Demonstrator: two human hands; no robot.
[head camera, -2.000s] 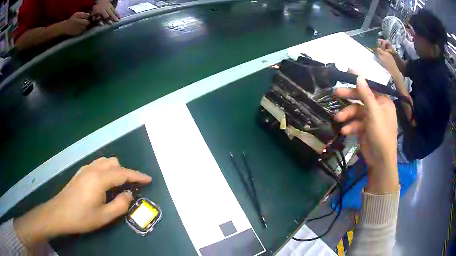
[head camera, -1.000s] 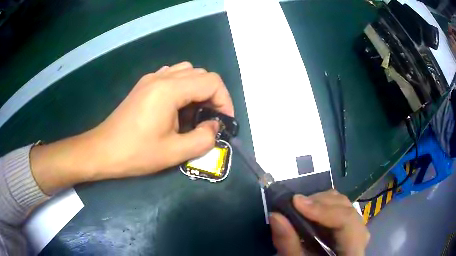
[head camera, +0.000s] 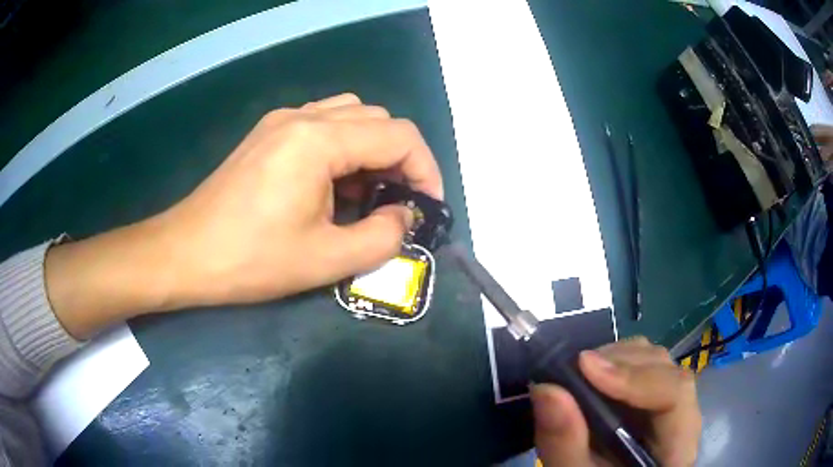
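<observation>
My left hand (head camera: 292, 196) grips the small black back cover (head camera: 427, 217) between thumb and fingers, just above the watch body. The watch body (head camera: 388, 285) lies open side up on the green bench, with a silver rim and a yellow-edged white battery inside. My right hand (head camera: 621, 397) is shut on the black handle of the soldering iron (head camera: 571, 378). Its barrel points up and left towards the back cover; the tip is blurred, a little right of the cover, and I cannot tell if it touches. My left fingertips are partly hidden behind the cover.
A long white strip (head camera: 516, 137) lies right of the watch, with dark grey pieces (head camera: 567, 294) at its near end. Dark tweezers (head camera: 632, 223) lie further right. The black soldering station (head camera: 731, 137) stands far right, above a blue stool (head camera: 772, 306). White paper (head camera: 91, 388) lies by my left forearm.
The right hand came from the soldering station with the iron to the watch. The left hand now holds up the back cover. In the last second the iron's tip drew slightly right.
</observation>
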